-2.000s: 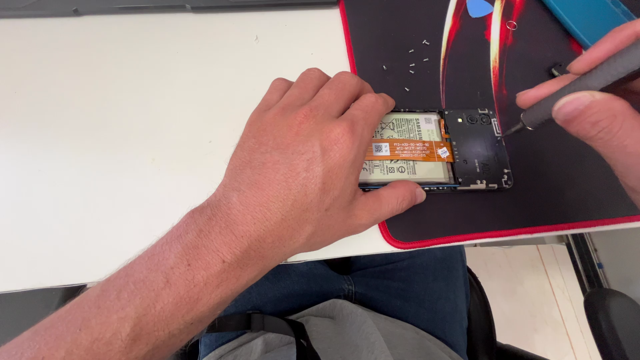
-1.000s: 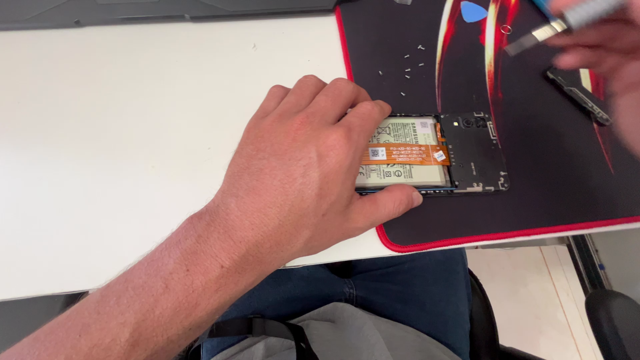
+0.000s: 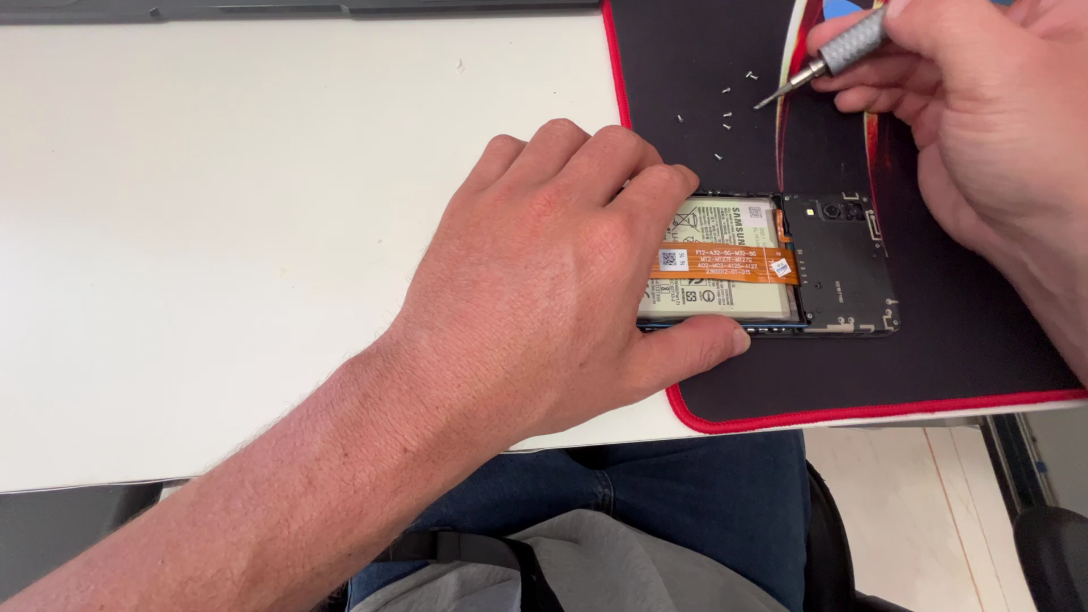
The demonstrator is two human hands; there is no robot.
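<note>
A smartphone with its back cover off (image 3: 841, 289) lies on the dark mat, its Samsung battery (image 3: 748, 299) and an orange flex cable (image 3: 722, 263) laid across it exposed. My left hand (image 3: 552, 263) grips the phone by its long edges and covers its left part. At the upper right, my right hand (image 3: 969, 102) holds a precision screwdriver with a knurled metal grip (image 3: 854, 41). The driver's tip is above the mat, close to several tiny screws (image 3: 727, 114); whether it touches the mat I cannot tell.
The mat's red stitched edge (image 3: 622, 76) borders the white table (image 3: 255, 212). A dark object (image 3: 297, 7) runs along the table's far edge. Part of a blue plastic pick (image 3: 840, 8) shows beyond the screwdriver. The table's near edge lies just above my lap.
My right hand and the screwdriver have moved from the phone's right end, by way of the upper right, to beside the loose screws. My left hand has stayed on the phone.
</note>
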